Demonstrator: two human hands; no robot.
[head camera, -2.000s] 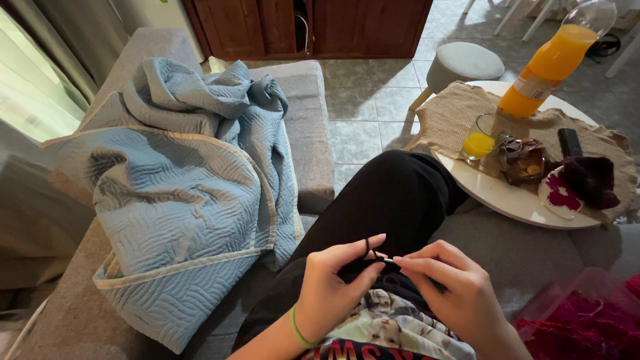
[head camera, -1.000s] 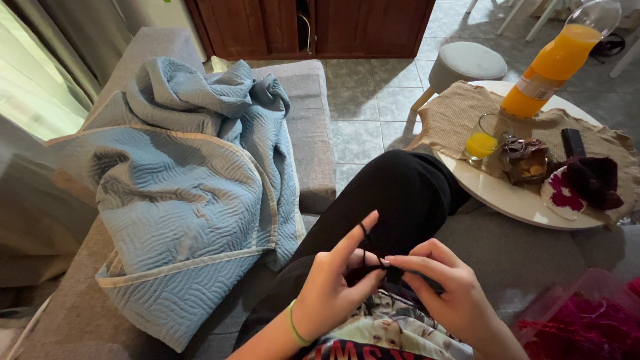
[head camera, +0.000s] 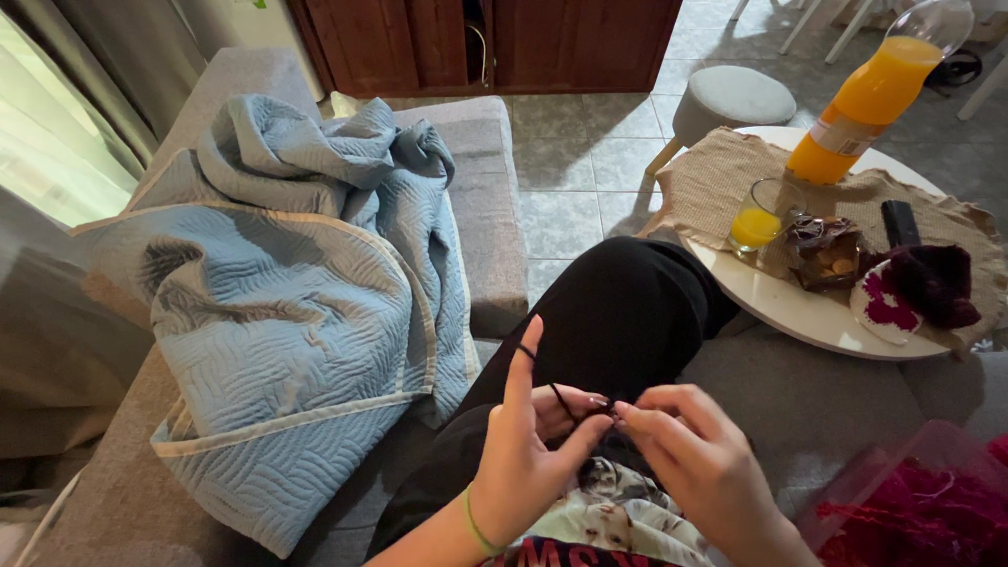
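Black yarn [head camera: 561, 400] loops round the raised index finger of my left hand [head camera: 526, 449] and runs down to a small dark piece of work at my fingertips. My left thumb and middle finger pinch that piece. My right hand [head camera: 697, 457] meets it there, thumb and index finger closed on something small and thin, perhaps a crochet hook, mostly hidden by the fingers. Both hands are above my lap, over a printed shirt [head camera: 610, 520] and black trousers [head camera: 630, 315]. A green band circles my left wrist.
A blue quilted blanket [head camera: 291, 315] lies on the grey sofa at left. At right, a round table [head camera: 772, 303] bears an orange drink bottle [head camera: 866, 110], a glass [head camera: 756, 224], an opened snack packet [head camera: 825, 252] and dark red yarn [head camera: 933, 287]. Magenta yarn [head camera: 921, 512] fills a clear container, lower right.
My left index finger has risen from a bent position to upright, with the black yarn now stretched from it. Both hands stay close together at the work.
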